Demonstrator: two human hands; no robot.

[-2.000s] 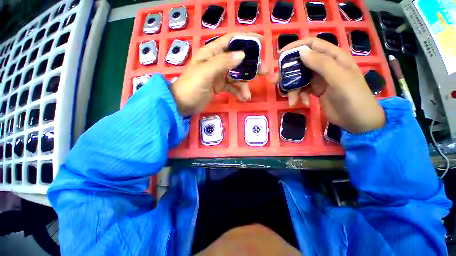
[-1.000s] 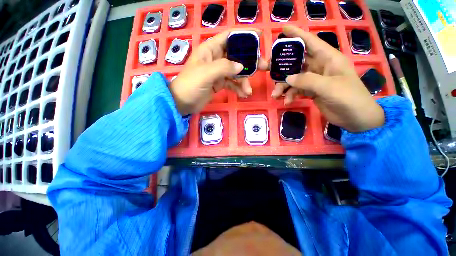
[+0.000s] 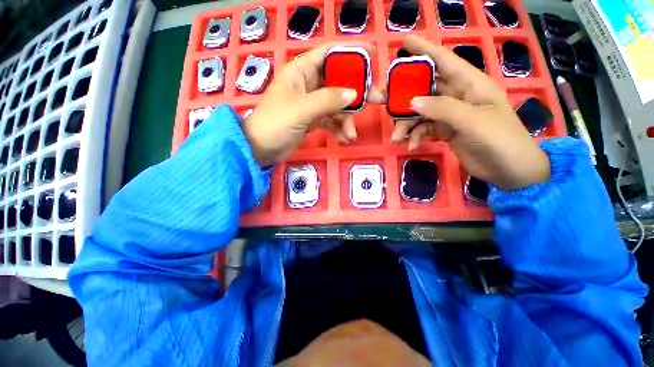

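My left hand [image 3: 292,107] holds a silver-edged watch unit [image 3: 344,70] with its screen lit solid red, the thumb on the lower part of the screen. My right hand [image 3: 479,115] holds a second watch unit [image 3: 410,80], also solid red, with the thumb at its lower right. Both units face up, side by side, above the red-orange tray [image 3: 330,215]. The fingers partly hide the units' edges and the tray pockets behind them.
Tray pockets hold black-faced units [image 3: 419,179] and units lying face down [image 3: 302,185]. A white tray [image 3: 100,143] of black-faced units stands at left. At right are a pen [image 3: 574,115], dark parts [image 3: 563,54], a cable [image 3: 631,211] and a light-coloured box [image 3: 620,72].
Both screens have turned solid red; the left was nearly black and the right showed white text lines. The right unit was tilted two seconds ago and is now more upright.
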